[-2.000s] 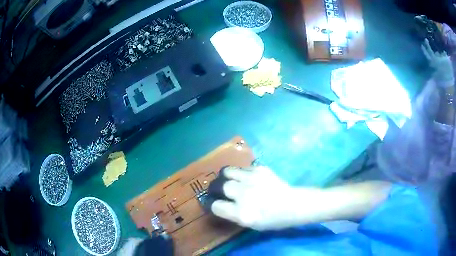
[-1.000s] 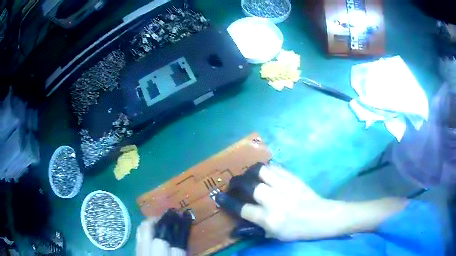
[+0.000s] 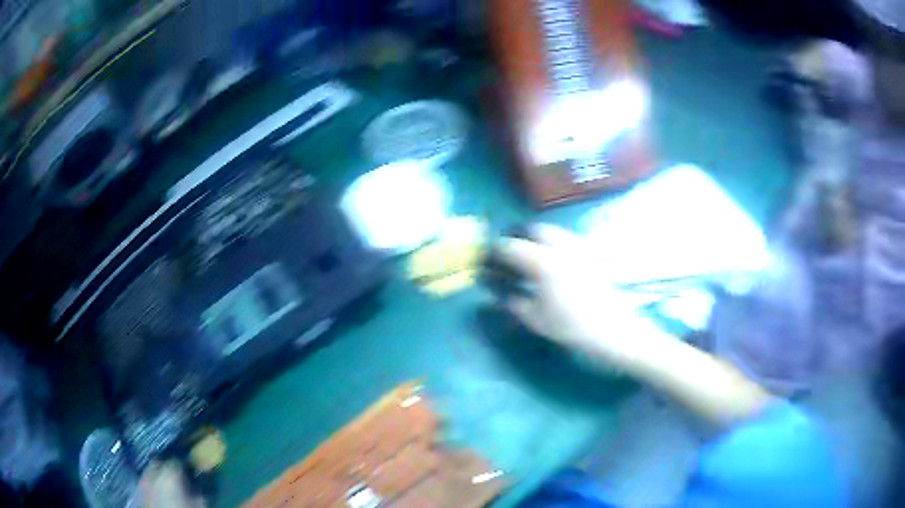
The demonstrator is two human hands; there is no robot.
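The frame is strongly blurred. The orange-brown jig (image 3: 372,451) lies at the bottom centre, cut off by the lower edge, with small bright spots on it. My right hand (image 3: 541,283), with dark finger covers, is off the jig, beside the yellow cloth piece (image 3: 447,260) and where the tweezers lay; whether it holds anything cannot be told. My left hand (image 3: 167,486) is small and blurred at the lower left edge, beside the small yellow piece (image 3: 207,448) and a round screw tub (image 3: 107,466).
The black parts tray (image 3: 129,317) with the black cover plate (image 3: 342,273) lies left. A white bowl (image 3: 397,205) and another tub (image 3: 415,131) stand at the back. A second orange-brown jig (image 3: 526,99) and white cloth (image 3: 685,233) lie right. A person in pale clothing (image 3: 843,198) is at the far right.
The view has shifted. My right hand has left the jig and moved up to the yellow cloth piece. My left hand has moved off the jig to the left.
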